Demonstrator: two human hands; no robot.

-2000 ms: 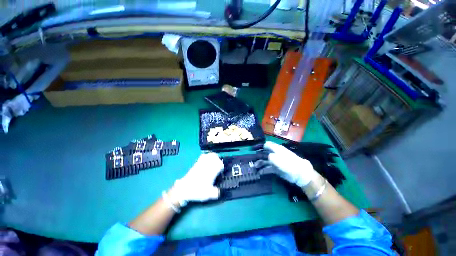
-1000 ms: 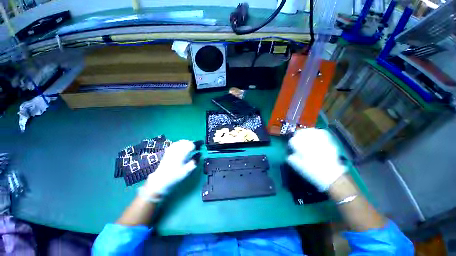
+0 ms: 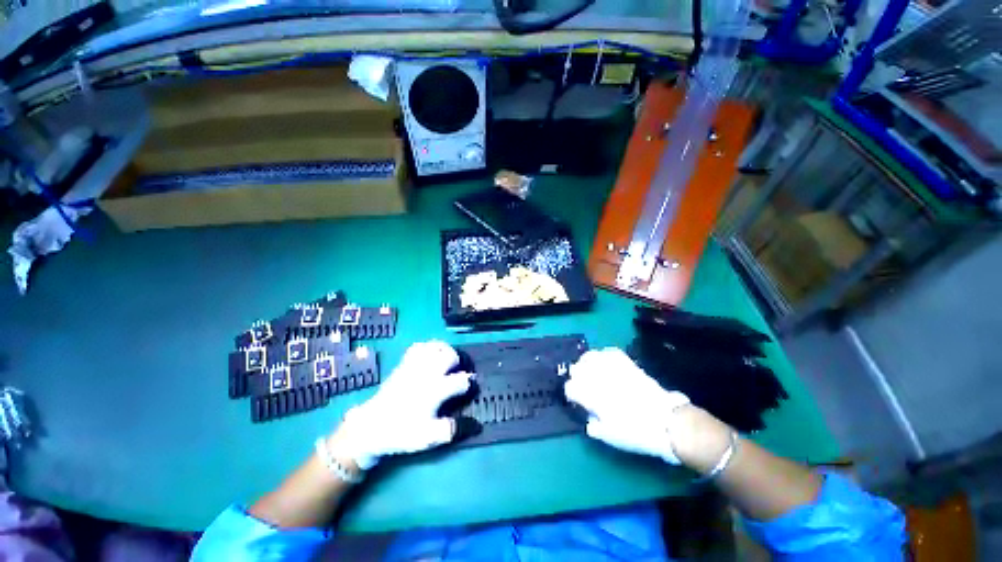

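Note:
A black fixture plate (image 3: 549,428) lies flat in front of me with a comb-edged black block (image 3: 514,393) on it. My left hand (image 3: 409,404), in a white glove, grips the block's left end. My right hand (image 3: 622,406), also gloved, is at its right end; its fingertips hold that end. The fingers hide both ends of the block. Finished-looking black finned parts (image 3: 299,371) with pale square outlines lie grouped to the left. A loose pile of black parts (image 3: 712,368) lies to the right.
A shallow black tray (image 3: 519,317) behind the fixture holds silver bits and cream pieces, with a thin black plate (image 3: 511,215) on its back edge. A dark stick (image 3: 490,327) lies before it. Behind are a white fan box (image 3: 444,119), a cardboard box (image 3: 264,206) and an orange board (image 3: 672,181).
The left group has gained finned parts. My hands moved from the left group and right pile back to the fixture, where a block without pale squares now lies.

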